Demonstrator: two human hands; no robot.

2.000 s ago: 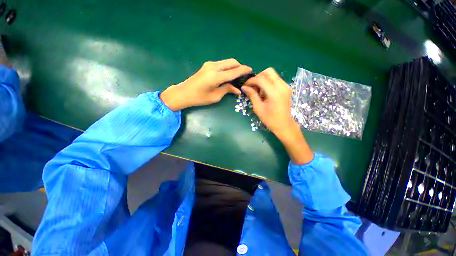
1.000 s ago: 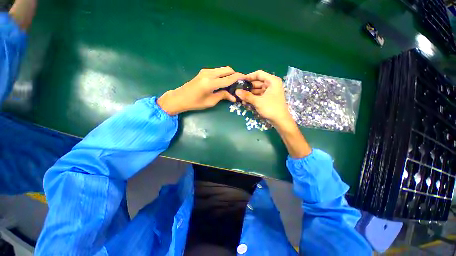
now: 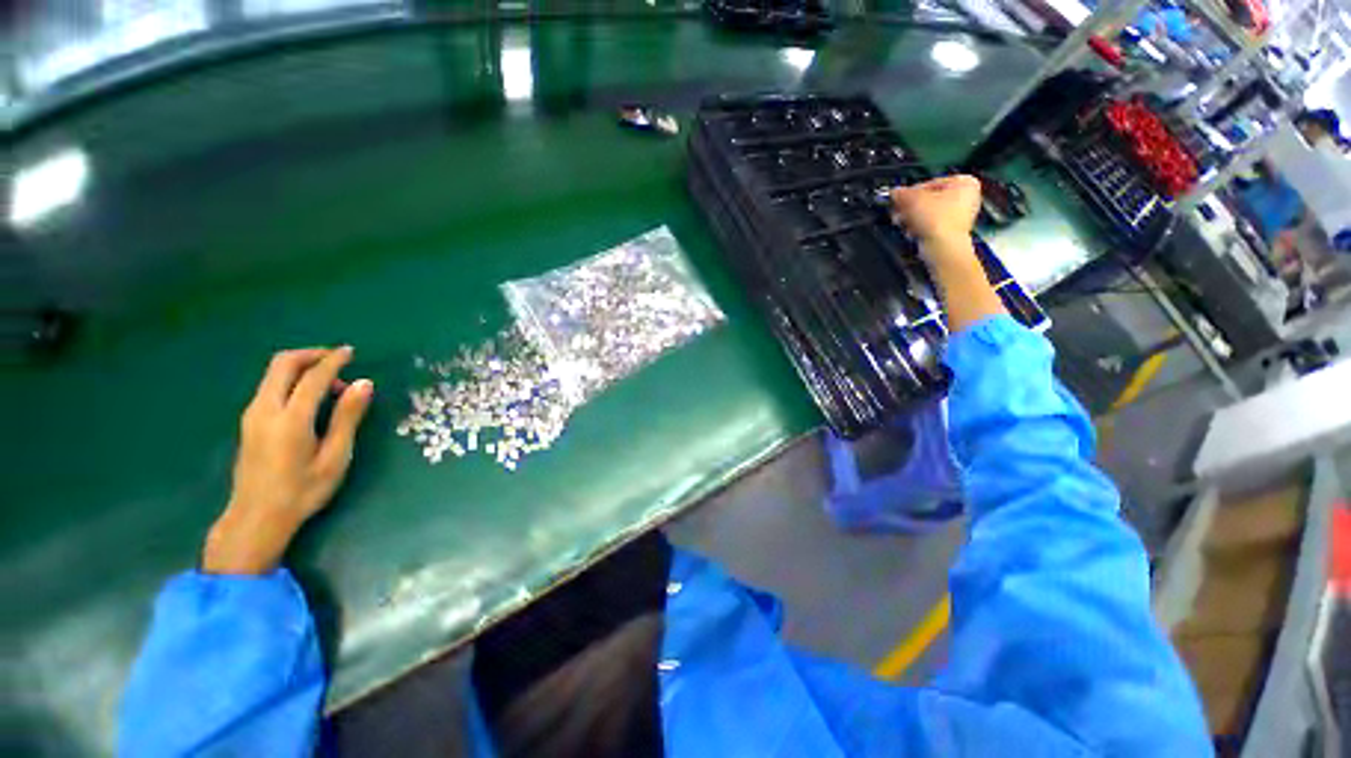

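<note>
My left hand (image 3: 292, 444) rests over the green bench (image 3: 593, 474), left of the loose pile; its thumb and fingers are apart and empty. My right hand (image 3: 939, 210) is at the black tray (image 3: 830, 296) on the right, over its upper right pockets. Its fingers are curled, and whether they hold a housing cannot be told. The small silvery metal pieces (image 3: 486, 403) lie in a loose pile mid-bench. The clear plastic bag (image 3: 619, 308), full of the same pieces, lies flat between pile and tray.
A small dark part with a pale end (image 3: 648, 119) lies beyond the bag. A dark object (image 3: 37, 333) is at the far left. A blue-violet stool or bin (image 3: 896, 481) stands below the tray. Shelves with red items (image 3: 1144, 145) are at upper right.
The view has swung right. My hands have parted: the right has moved to the tray, the left stays at the bench without the black housing. More of the loose pile shows.
</note>
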